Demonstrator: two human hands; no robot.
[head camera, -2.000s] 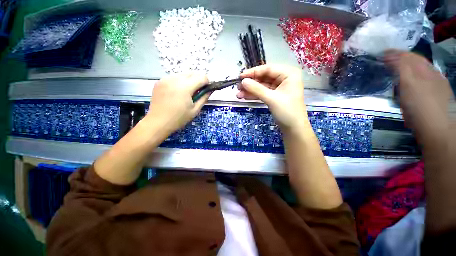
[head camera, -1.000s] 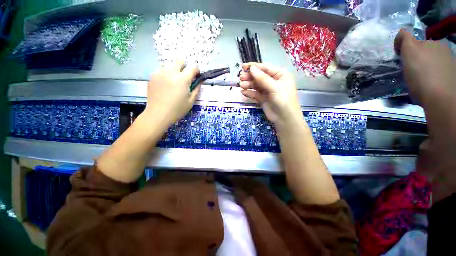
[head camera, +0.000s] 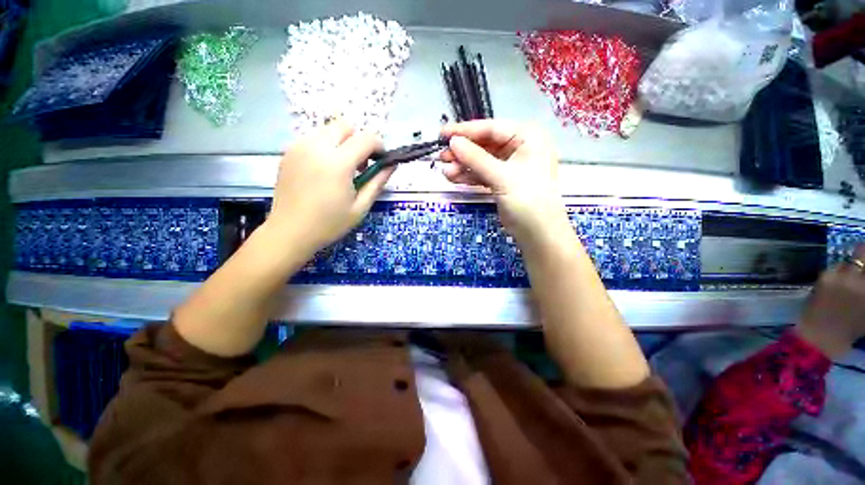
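My left hand (head camera: 322, 180) is closed around dark long-nose pliers (head camera: 403, 154) at centre, their jaws pointing right. My right hand (head camera: 507, 169) is beside the jaw tips, thumb and index finger pinched on a small black part (head camera: 446, 142), mostly hidden by the fingertips. The jaw tips reach the part; whether they grip it cannot be told. Black component sticks (head camera: 467, 87) lie just behind my right hand. A few tiny black bits lie loose on the grey shelf around the pliers.
Blue circuit boards (head camera: 427, 244) lie between metal rails (head camera: 408, 305). Behind are stacked boards (head camera: 100, 90), a green pile (head camera: 213, 71), a white pile (head camera: 341, 71), a red leaded pile (head camera: 586, 76), a clear bag (head camera: 711, 71) and a black tray (head camera: 782, 128). A neighbour's hand (head camera: 839, 301) is at right.
The plier jaws and right fingertips, apart a second ago, are together again. The neighbour's arm has withdrawn from the bag area to the lower right, and the black tray now shows.
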